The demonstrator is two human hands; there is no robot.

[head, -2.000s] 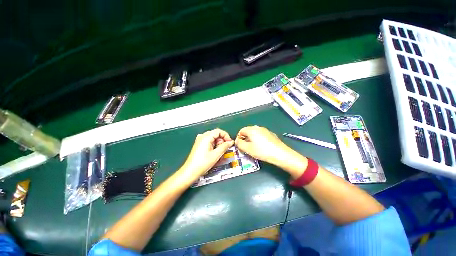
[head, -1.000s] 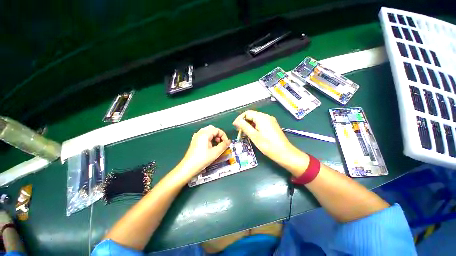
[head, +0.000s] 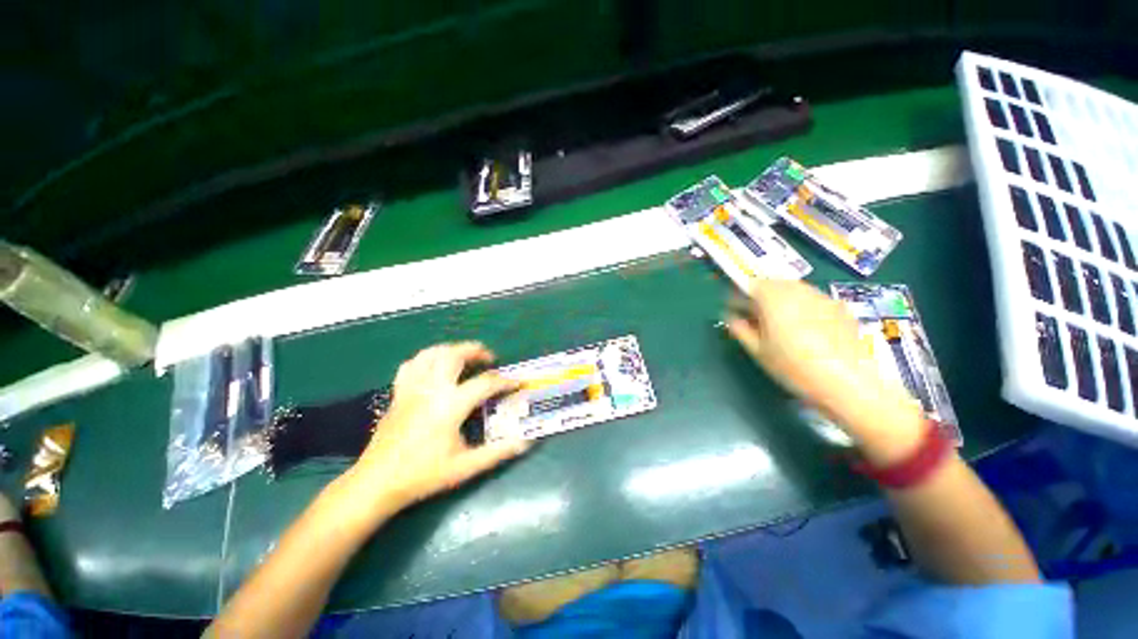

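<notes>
An open phone unit (head: 568, 390) with orange and black strips lies flat on the green bench in front of me. My left hand (head: 431, 418) is at its left end, with fingers at the upper edge and thumb at the lower edge. My right hand (head: 817, 350) is off to the right, palm down and blurred, over the spot where the slim tweezers lay. The tweezers are mostly hidden, so I cannot tell whether it grips them. A dark pile of flex cables (head: 322, 433) lies left of the unit, partly behind my left hand.
A clear bag of dark strips (head: 218, 418) lies far left. Two open units (head: 736, 234) (head: 824, 215) lie back right, and another (head: 924, 362) is partly behind my right hand. A white slotted tray (head: 1013, 287) stands far right. Beyond the white strip (head: 424, 285), a conveyor carries units.
My hands have moved apart: the left onto the unit's left end, the right away to the right. The unit shows more fully and lies slightly further right. Conveyor units have shifted right.
</notes>
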